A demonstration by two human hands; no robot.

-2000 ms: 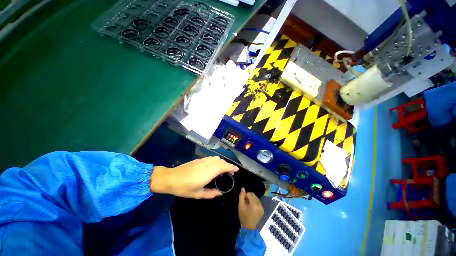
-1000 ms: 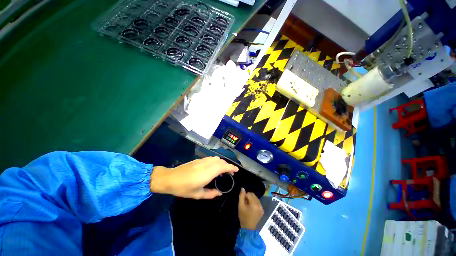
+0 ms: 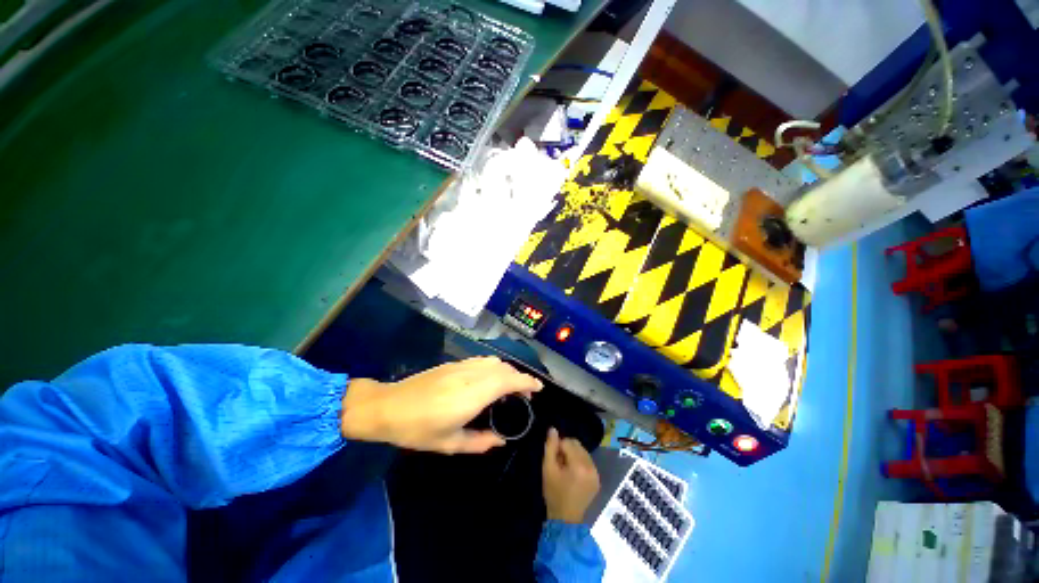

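Observation:
My left hand holds a ring part with a thin round rim between thumb and fingers, over the black lap cloth. My right hand is just right of the ring and apart from it. Its thumb and index fingertips are pinched together; whether a small piece is between them cannot be seen. A white parts tray with rows of small black pieces lies right of my right hand.
The press machine stands ahead right, with an orange-brown fixture beside the cream cylinder. White cloth lies left of it. A clear blister tray with black rings lies on the green bench. Red stools stand far right.
The plate with the fixture has shifted slightly toward the rear compared with one second ago, and the press head has moved slightly. My hands and the ring have hardly moved.

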